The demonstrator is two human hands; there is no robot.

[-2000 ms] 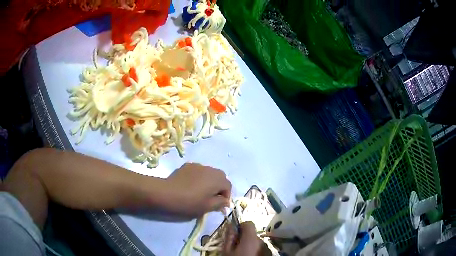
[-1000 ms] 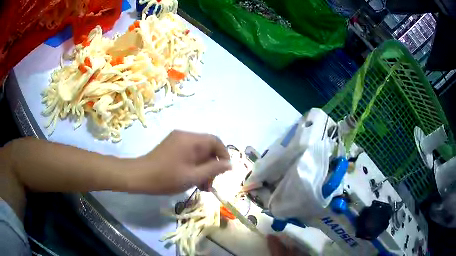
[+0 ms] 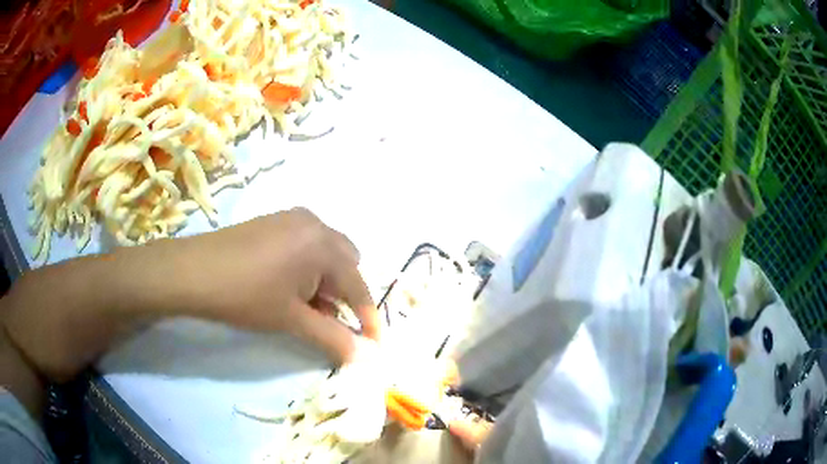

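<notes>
A cream piece with cord-like strips (image 3: 317, 421) and an orange fabric part (image 3: 408, 408) lies at the sewing point, partly washed out by the lamp. My left hand (image 3: 304, 285) comes in from the left. Its thumb and forefinger pinch the piece's upper edge, though glare blurs the contact. My right hand (image 3: 469, 428) shows only as fingertips beside the orange part; the rest is hidden behind the white cloth (image 3: 589, 390). The sewing machine head (image 3: 612, 190) stands at the right. The needle and presser foot cannot be made out clearly.
A heap of cream strips with orange parts (image 3: 163, 136) lies on the white table (image 3: 435, 100) at the upper left. A red-orange bag (image 3: 32, 45) is behind it. A green basket (image 3: 780, 136) and green bag (image 3: 562, 23) are beyond. A blue curved part (image 3: 703, 408) is beside the cloth.
The view has moved closer to the machine, and the heap has shifted up and left in view. The piece with the orange part now lies at the lamp-lit sewing point. My right hand is more hidden.
</notes>
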